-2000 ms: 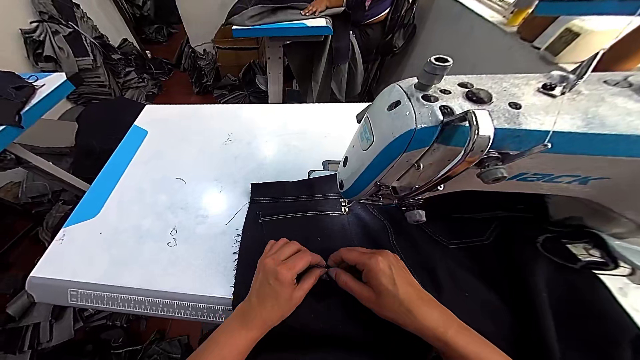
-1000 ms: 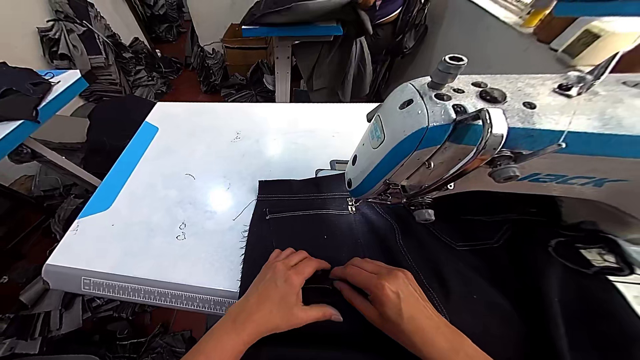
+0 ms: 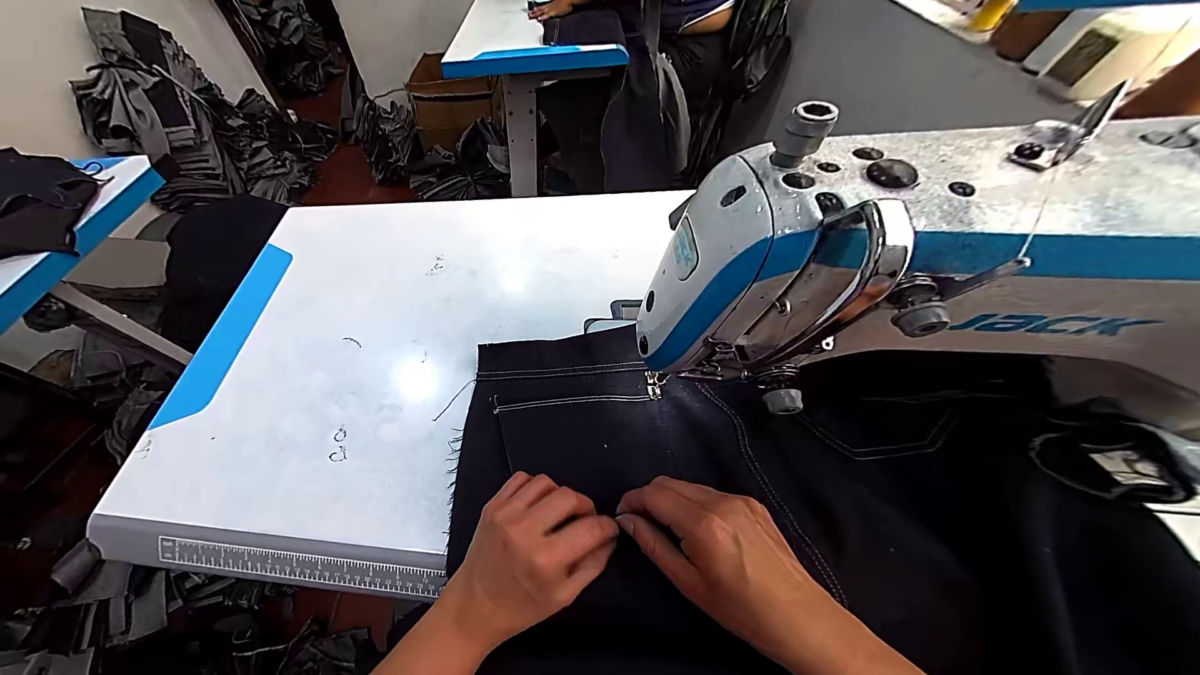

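Observation:
Dark denim fabric (image 3: 581,441) with pale stitch lines and a frayed left edge lies under the presser foot (image 3: 654,384) of a Jack sewing machine (image 3: 797,244). My left hand (image 3: 539,544) rests on the cloth below the foot, fingers curled and pinching a bit of it. Its fingertips meet those of my right hand (image 3: 703,544), whose thumb and forefinger pinch the same spot. The pinched part is mostly hidden by the fingers. A patch pocket outline shows on the denim right of the foot.
The white table (image 3: 375,328) has a ruler strip (image 3: 300,562) along its front edge. Bundles of dark cloth (image 3: 178,112) are heaped at the left. Another table (image 3: 534,61) stands behind, with a person's hand (image 3: 551,9) on it. Thread runs down to the machine.
My hands were apart one second ago, with the left fingers spread; their fingertips now meet at the cloth. The fabric has stayed in about the same place under the foot.

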